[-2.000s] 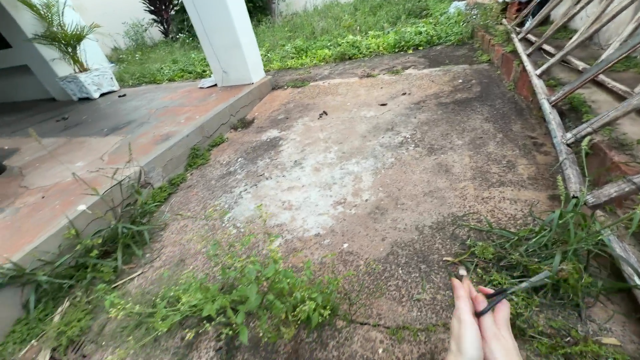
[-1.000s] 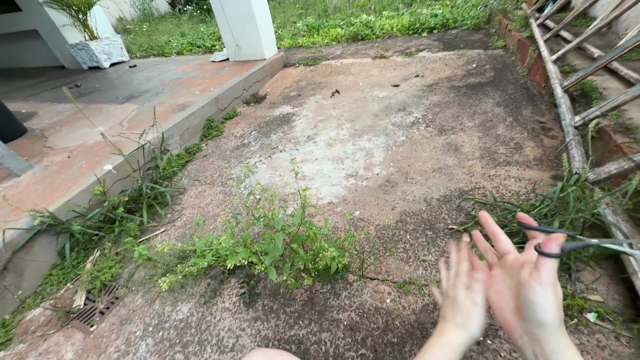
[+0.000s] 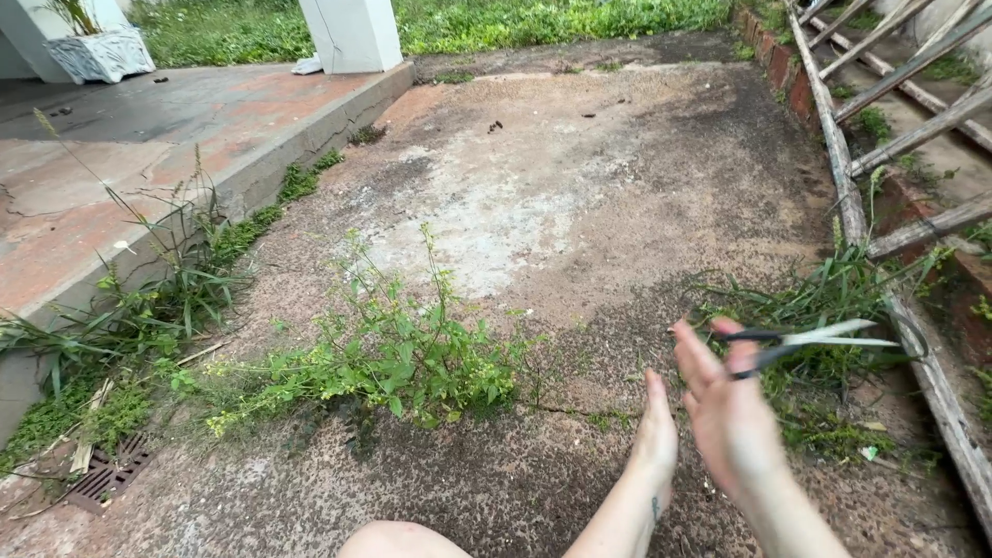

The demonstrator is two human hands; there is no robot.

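Observation:
My right hand, blurred, has a pair of scissors with dark handles hooked on its thumb and a finger. The blades point right and stand slightly apart, over a clump of grass. Close beside it on the left is my left hand, seen edge-on, with nothing in it. A leafy weed with small yellow flowers grows from the rough concrete to the left of both hands.
A wooden lattice lies along a brick edge on the right. A raised step with weeds at its foot runs on the left, near a drain grate. A white pillar and a planter stand farther back.
Two seconds ago the hands were close together with the scissors; a second ago both palms were spread. Now my left hand is turned edge-on beside the right. The scissors stay on my right hand.

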